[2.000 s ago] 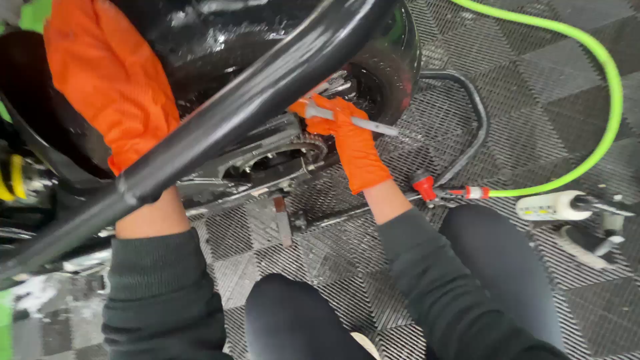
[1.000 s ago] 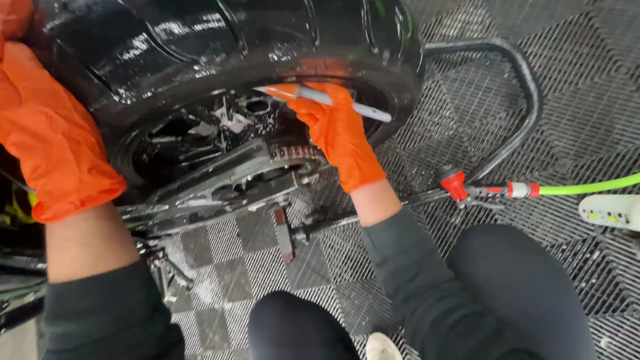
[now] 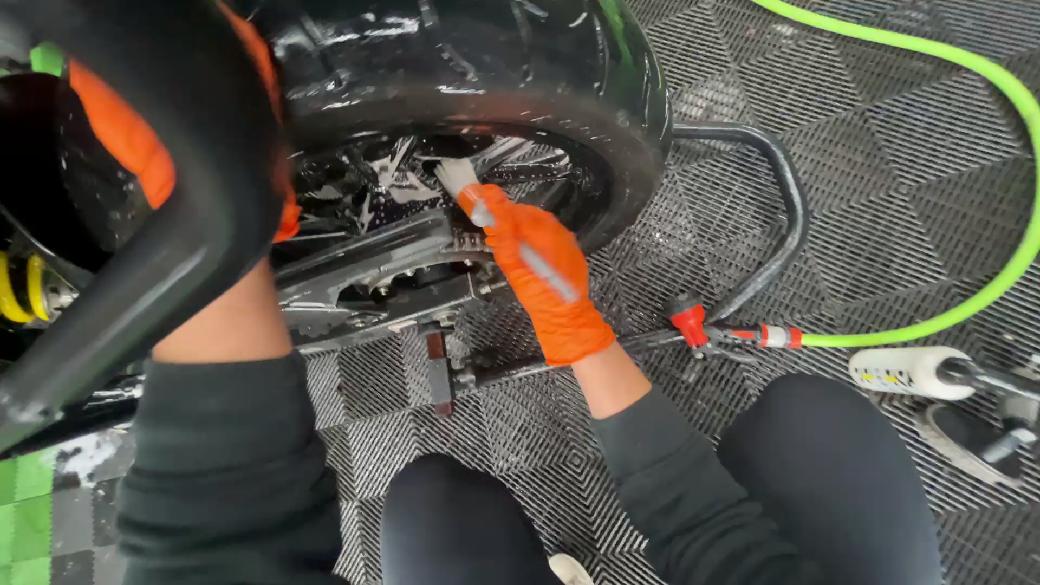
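My right hand (image 3: 544,272), in an orange rubber glove, grips a brush (image 3: 459,179) with pale bristles and a grey handle. Its bristles are at the wet, soapy spokes (image 3: 402,183) of a motorcycle's wheel, inside the rim. The black tyre (image 3: 487,65) curves above that hand and carries foam streaks. Below the wheel run the swingarm (image 3: 366,260) and part of the chain and sprocket. My left hand (image 3: 130,134), gloved in orange too, is at the upper left, mostly behind a thick black bent tube (image 3: 203,203); its fingers and whatever it touches are hidden.
A black tubular stand (image 3: 792,203) extends right of the tyre. A bright green hose (image 3: 902,331) ends in a red and grey connector near a red-collared fitting (image 3: 689,325). A white bottle-shaped object (image 3: 910,371) lies at the right. Grey grid tiles (image 3: 504,422) cover the floor; a yellow spring (image 3: 36,288) shows at left.
The brush's bristles have moved from near the rim's upper edge to the spokes nearer the hub, and its handle now points down toward my wrist. The view has shifted; the black tube is back in sight.
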